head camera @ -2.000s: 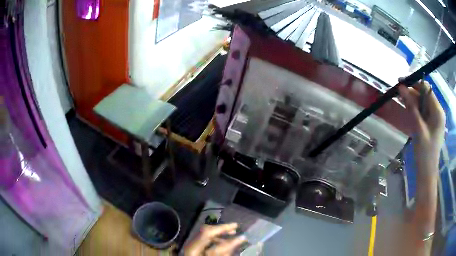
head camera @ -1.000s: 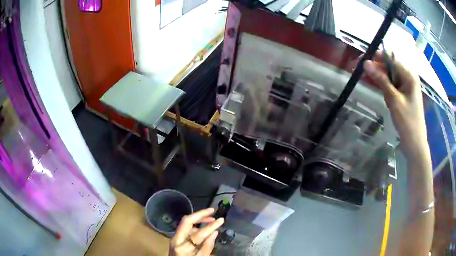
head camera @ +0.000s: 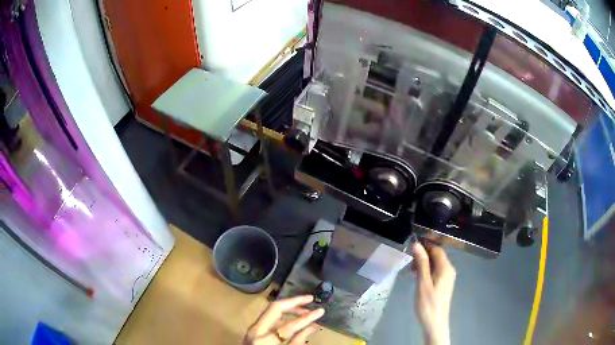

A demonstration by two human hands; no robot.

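Note:
A long black strap point(head camera: 462, 101) runs from the top of the machine down over the clear guard point(head camera: 350, 87) to the gap between two round black roller heads point(head camera: 389, 182). My right hand point(head camera: 435, 283) is raised just below that gap, with its fingertips at the edge of the right roller tray point(head camera: 465, 240). What lies between these fingertips is too small and dark to tell. My left hand point(head camera: 286, 325) is at the bottom edge, partly cut off, with its fingers apart and nothing in it.
The machine's metal base point(head camera: 324, 269) holds small black and green parts and a pale sheet. A grey bucket point(head camera: 245, 259) stands left of it by the tan mat point(head camera: 182, 296). A grey-green stool point(head camera: 209, 101) stands by the orange-red door point(head camera: 158, 54). Purple curtain point(head camera: 47, 135) is at far left.
My right hand has let go of the strap's upper part and moved down below the rollers. The strap has gone lower and stands steeper. The view has tilted downward.

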